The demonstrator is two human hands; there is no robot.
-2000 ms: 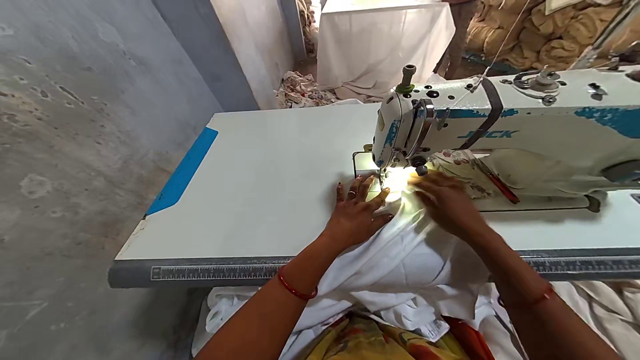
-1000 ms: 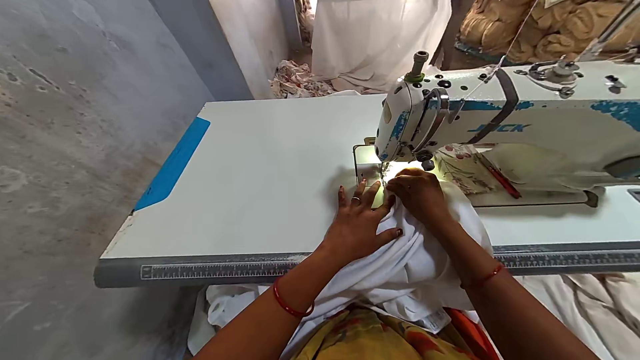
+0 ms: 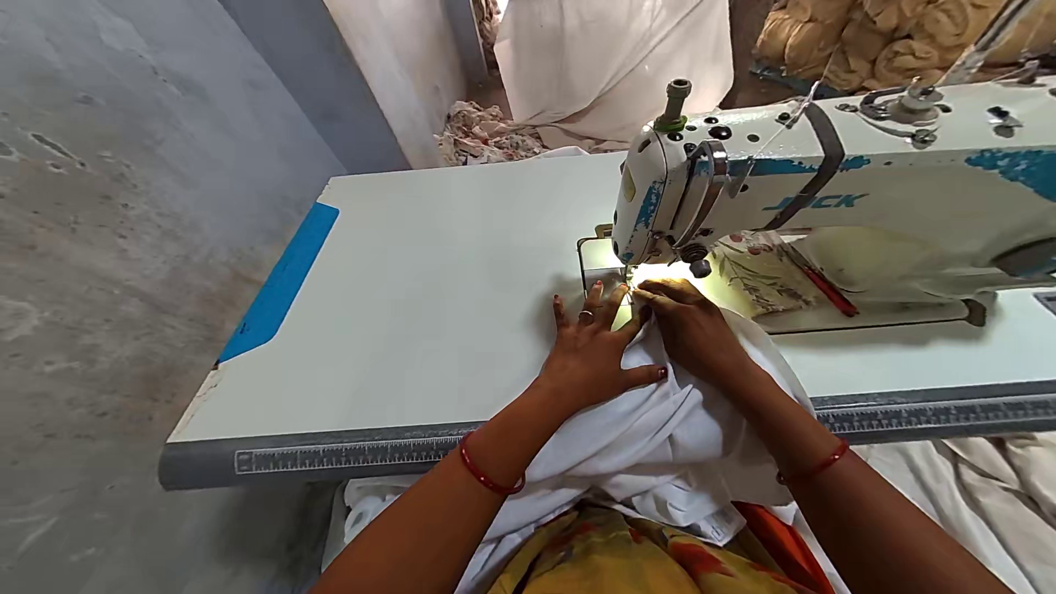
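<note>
A white cloth (image 3: 652, 450) lies bunched over the table's front edge and runs up to the lit needle area of a Jack sewing machine (image 3: 825, 198). My left hand (image 3: 592, 351) rests with spread fingers on the machine bed and the cloth's edge, just left of and below the needle. Close on the right, my right hand (image 3: 689, 326) pinches the cloth with bent fingers near the presser foot. The fingertips of both hands nearly meet there. The needle tip is mostly hidden by glare and fingers.
Under the machine arm lie a patterned cloth (image 3: 763, 276) and a red-handled tool (image 3: 829, 289). A measuring scale (image 3: 355, 455) runs along the white table's (image 3: 445, 289) front edge. Behind are cloth scraps (image 3: 487, 136), a white draped sheet (image 3: 610, 66) and brown bundles (image 3: 874, 41). A wall stands left.
My right hand has drawn in from the right of the needle to beside my left fingertips. The cloth below the needle has shifted and bunched differently.
</note>
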